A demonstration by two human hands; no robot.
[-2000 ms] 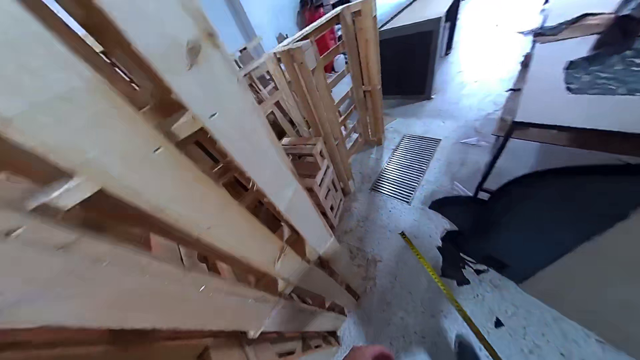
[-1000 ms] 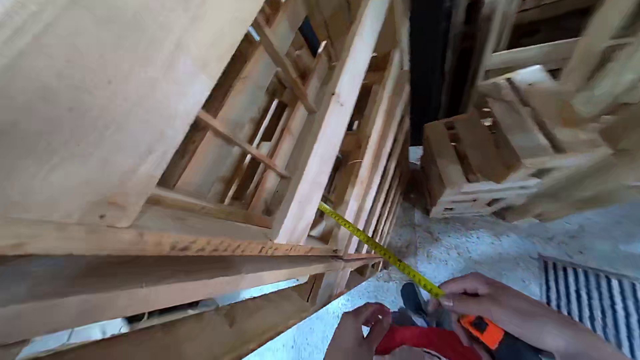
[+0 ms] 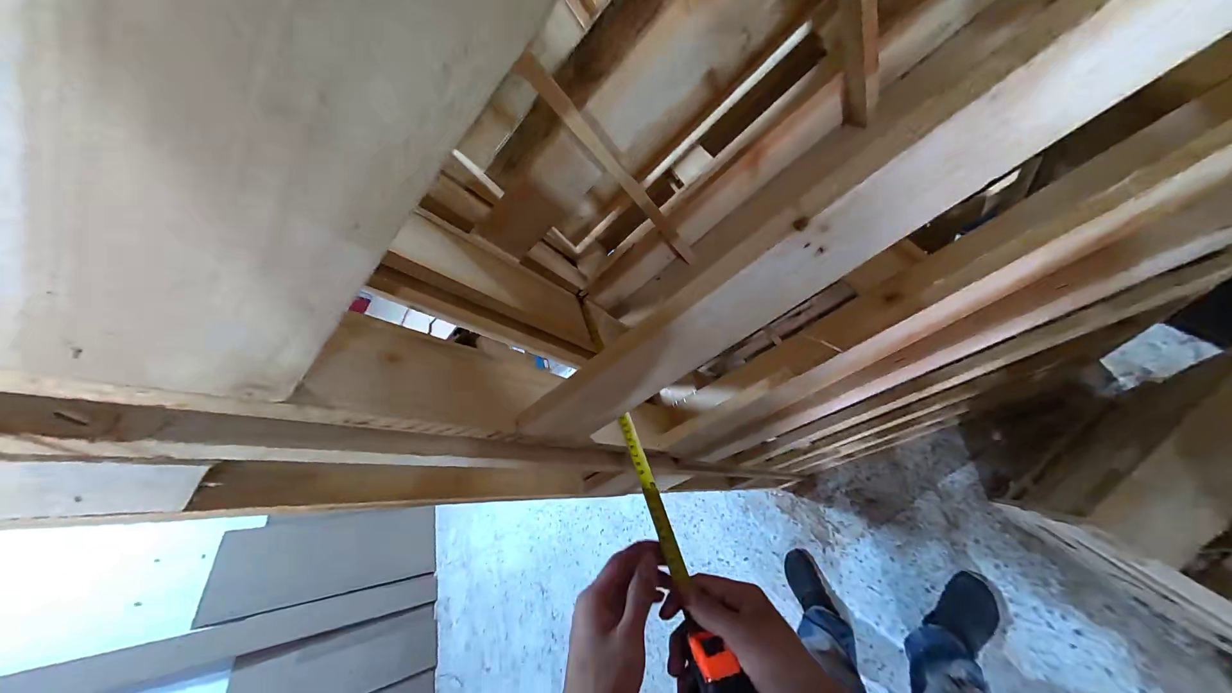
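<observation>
A yellow tape measure blade [image 3: 653,496] runs from its orange and black case [image 3: 714,658] up to the slatted wooden frames [image 3: 712,308], where its far end passes among the boards and is hidden. My right hand [image 3: 746,621] is closed around the case at the bottom centre. Beside it, my left hand [image 3: 621,611] has its fingertips against the blade's left edge, close to the mouth of the case. A large plywood panel [image 3: 192,192] lies over the frames at the upper left.
Below the hands is a speckled concrete floor [image 3: 520,587] with my two shoes [image 3: 965,606] on it. Grey boards [image 3: 318,577] lie at the lower left. More wooden slats [image 3: 962,337] stand close together at the right, with a wooden crate part [image 3: 1145,472] beyond.
Two seconds ago the extended tape lay over the floor by a grate. One second ago it reached the frames; my left hand, then apart from the blade, is now at it. The view has turned strongly.
</observation>
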